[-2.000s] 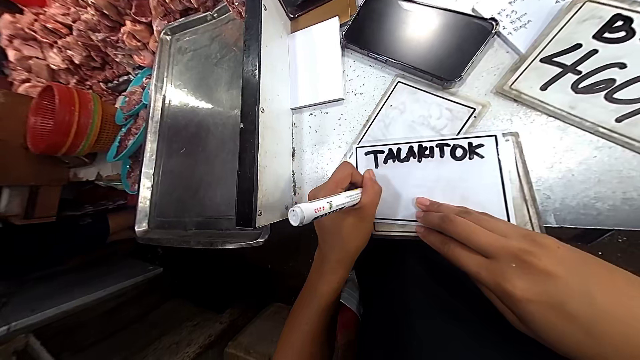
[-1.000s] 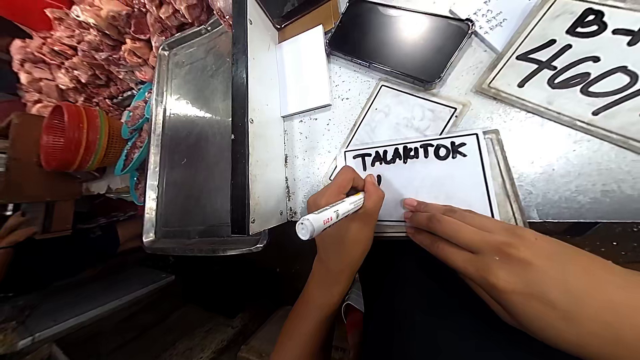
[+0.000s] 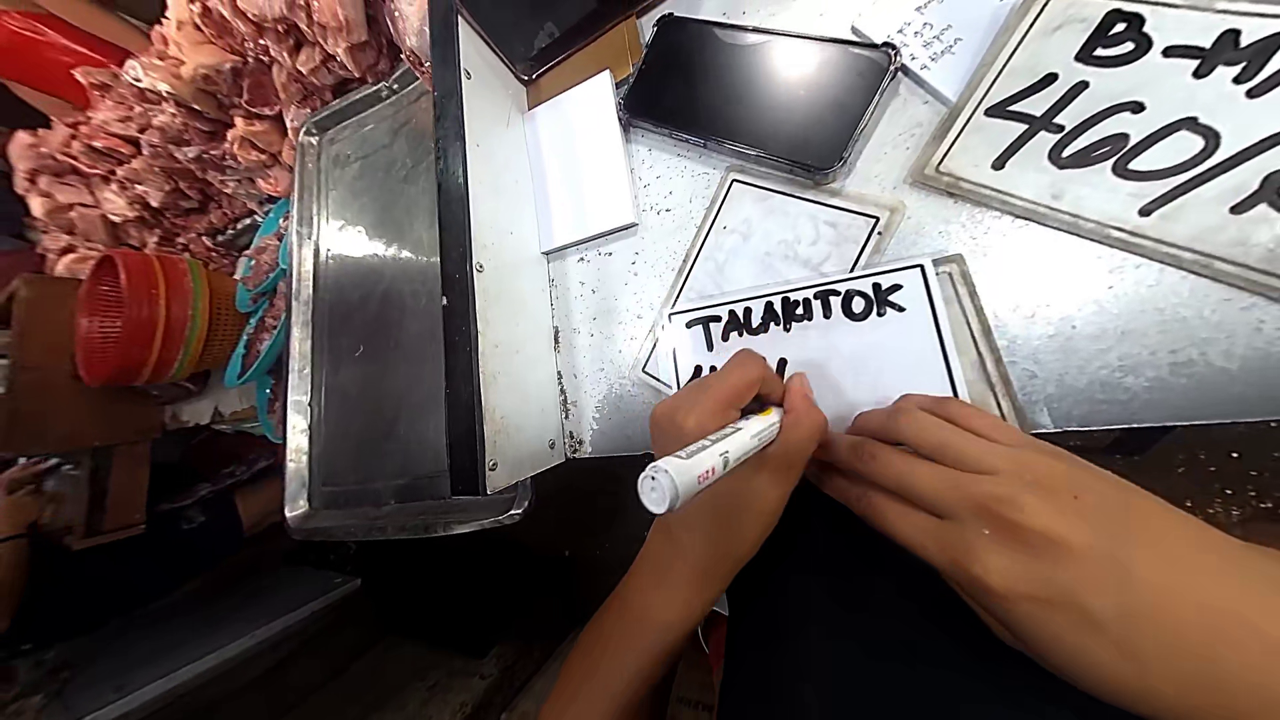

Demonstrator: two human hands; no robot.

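Note:
My left hand [image 3: 745,440] grips a white capped-end marker pen [image 3: 710,462], tip down at a white card [image 3: 860,350] with a black border; the tip itself is hidden by the fingers. Bold black lettering runs along the card's top, and shorter strokes show below it by my left fingers. My right hand [image 3: 960,480] holds the card's lower edge, fingers together, close to the left hand; its thumb is not clearly visible. Under the card lie a laminated sheet [image 3: 1000,370] and a tilted bordered card [image 3: 780,235].
A black smartphone [image 3: 765,90], a white pad [image 3: 582,165] and a large lettered sign [image 3: 1130,150] lie on the metal tabletop [image 3: 1120,330]. Left of an upright white panel [image 3: 515,280] stands a metal tray [image 3: 375,300], beyond it raw meat [image 3: 150,140] and stacked colored baskets [image 3: 130,318].
Short black strokes now show below the top lettering, where the card was blank two seconds ago. My left hand and marker have moved a little right along the card; the right hand stays at its lower edge.

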